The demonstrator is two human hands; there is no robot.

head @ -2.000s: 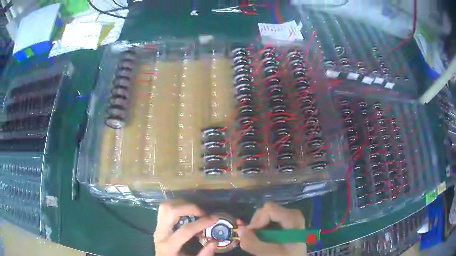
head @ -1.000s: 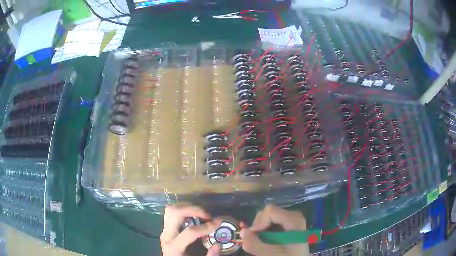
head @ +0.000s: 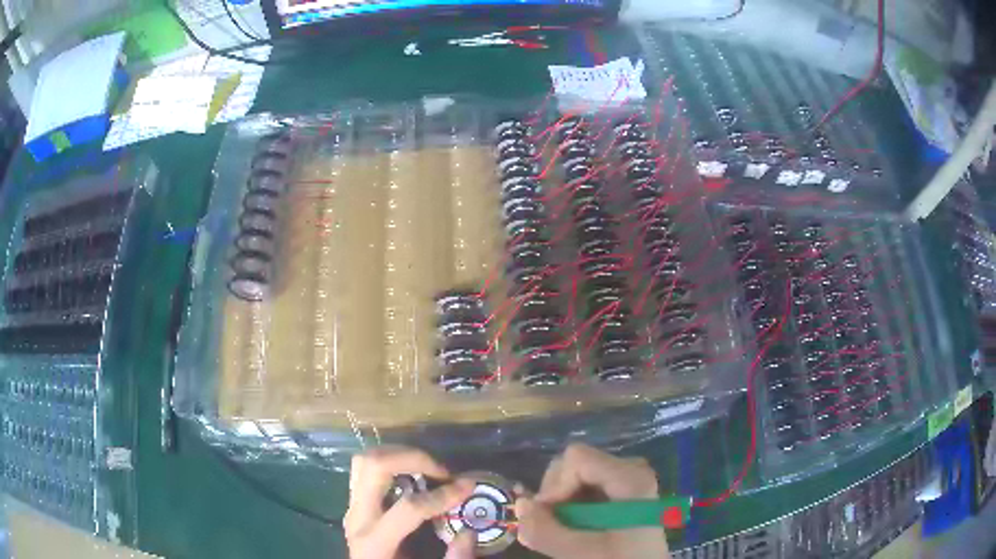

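Note:
A round speaker driver (head: 479, 513) with a silver-white ring and dark centre lies in a gold-rimmed round fixture at the bottom centre. My left hand (head: 399, 504) has its fingertips on the driver's left side and lower edge. A small dark round part (head: 405, 488) shows among the left fingers. My right hand (head: 584, 497) grips a green probe (head: 628, 513) with a red dot at its rear end. The right fingertips and the probe's tip are at the driver's right edge. Whether the tip touches is too small to tell.
The main clear tray (head: 360, 426) holds dark round parts and tangled red wires. A right-hand tray (head: 928, 360) and left-hand tray (head: 68, 382) stand beside it. A red cable (head: 754, 437) runs from the probe. A monitor (head: 437, 11) and paper slips (head: 599, 83) are at the back.
The view has tilted slightly, showing more of the monitor. Both hands stay at the driver and fixture. The driver appears slightly turned in the fingers.

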